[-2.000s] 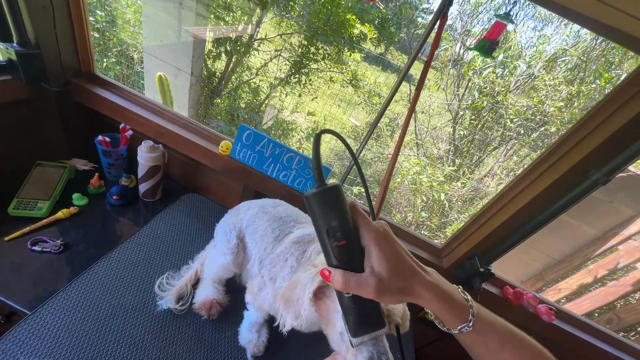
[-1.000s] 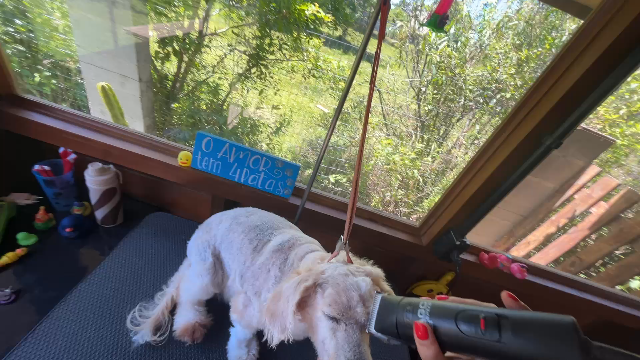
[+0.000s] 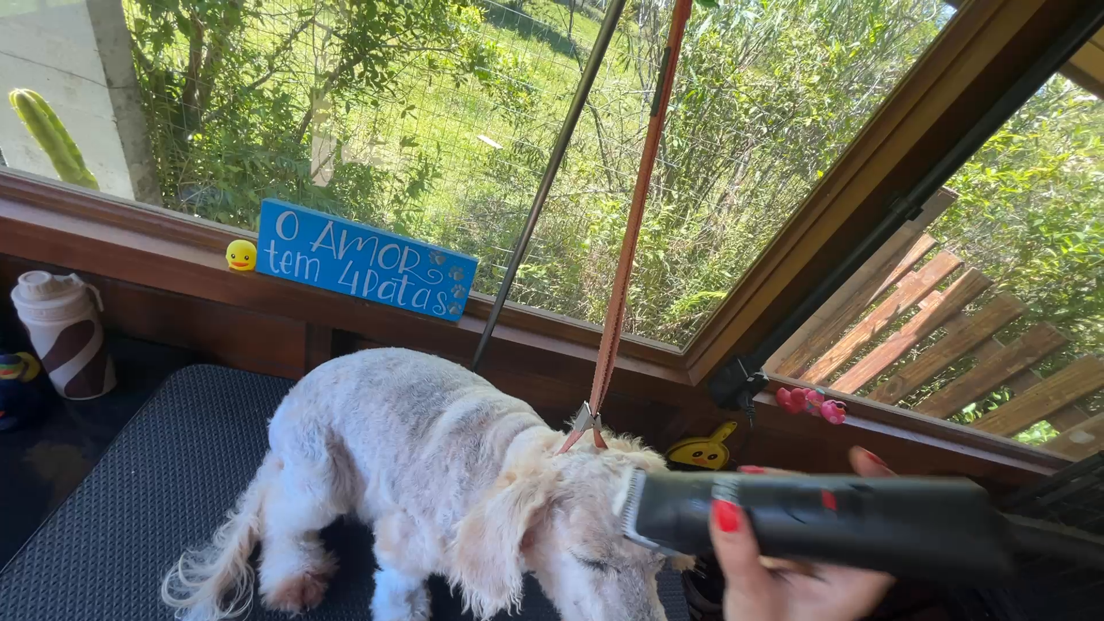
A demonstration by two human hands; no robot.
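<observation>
A small white dog point(image 3: 405, 440) stands on a black ribbed grooming table point(image 3: 129, 466), its head lowered at the bottom centre. Around its neck runs a reddish-brown grooming loop point(image 3: 627, 250) with a metal clasp. From the right, my right hand point(image 3: 793, 561), with red nails, holds a black electric clipper point(image 3: 819, 517) level. The clipper's blade lies against the top of the dog's head, near the brow. The clipper is slightly blurred. My left hand is out of view.
Behind the dog, a blue wooden sign point(image 3: 366, 259) and a yellow rubber duck point(image 3: 241, 255) sit on the window ledge. A lidded bottle point(image 3: 65, 336) stands at left. A metal pole point(image 3: 552, 172) rises behind the dog. Pink figures point(image 3: 811, 404) are on the right ledge.
The clipper went from upright over the dog's head to level at its right side, and has stayed at the head since. The view has shifted.
</observation>
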